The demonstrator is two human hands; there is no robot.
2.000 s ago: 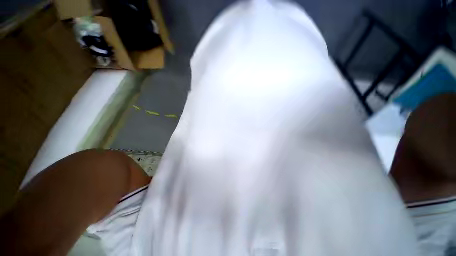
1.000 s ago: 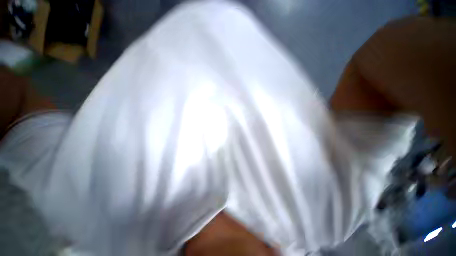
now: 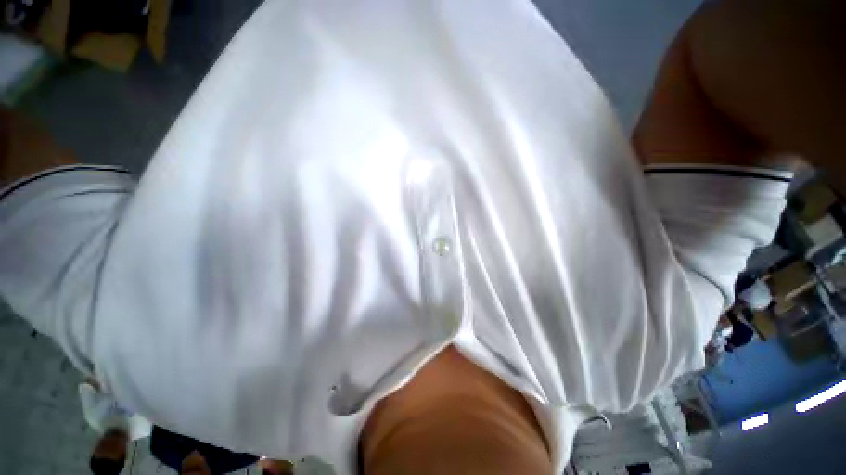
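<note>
My white shirt (image 3: 352, 186) fills most of the head view, with a button placket at its middle and my neck opening at the bottom edge. My bare right arm shows large and dark at the upper right, coming out of its sleeve. A small part of my left arm shows at the left edge. Neither hand can be made out, and no held thing is visible.
An open brown carton (image 3: 107, 46) with dark contents is cut off at the upper left. Grey floor (image 3: 621, 37) shows at the top. Small, distorted people appear at the lower left. Stacked boxes (image 3: 793, 278) and bright ceiling lights (image 3: 821, 396) show at the right.
The view has swung away from the blue-topped surface and dark metal frame at the right. The open carton has shifted towards the upper left corner. More of my collar and the background behind now shows.
</note>
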